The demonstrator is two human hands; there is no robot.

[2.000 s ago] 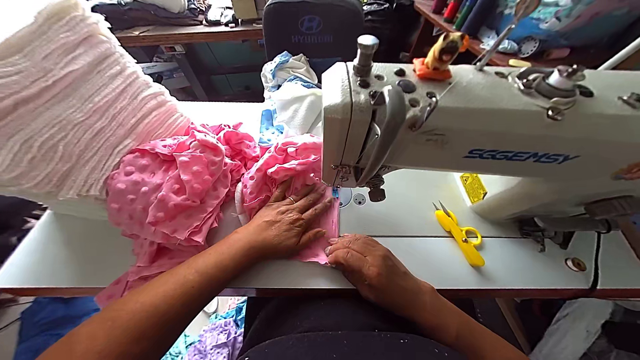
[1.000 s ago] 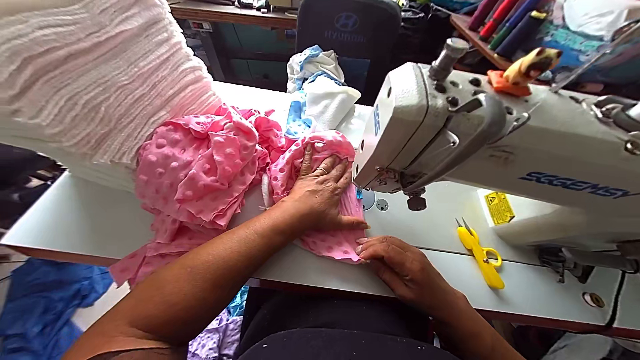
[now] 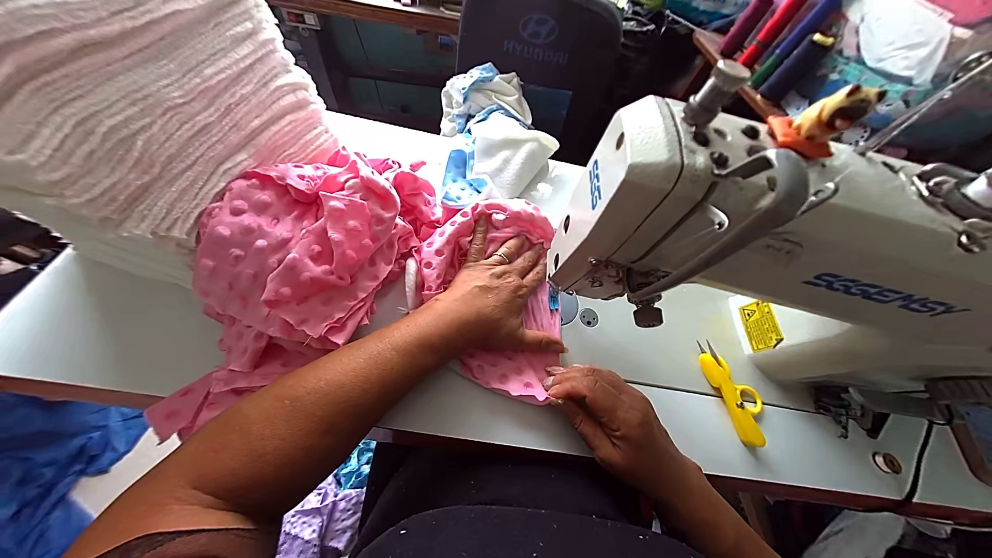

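Observation:
Pink dotted fabric point(image 3: 504, 372) lies on the white sewing table, its right edge beneath the head of an industrial sewing machine point(image 3: 643, 194). My left hand point(image 3: 500, 298) rests flat on this fabric with fingers spread, a ring on one finger. The fingertips of my right hand point(image 3: 597, 407) pinch the fabric's near right corner at the table's front. A crumpled heap of the same pink fabric point(image 3: 294, 248) sits left of my left hand. Yellow thread snips point(image 3: 732, 399) lie to the right of my right hand. The machine's needle is hidden from view.
A tall stack of pale pink and white cloth point(image 3: 155, 116) stands at the left. White and blue cloth point(image 3: 504, 147) lies behind the pink piece. A toy dog figure point(image 3: 837, 116) sits on the machine. A small bobbin point(image 3: 886, 463) lies near the front right edge, and a chair point(image 3: 539, 70) stands beyond.
My left hand was lower on the fabric two seconds ago and now lies farther up it, fingers pointing away. My right hand stays at the near corner. The view has turned.

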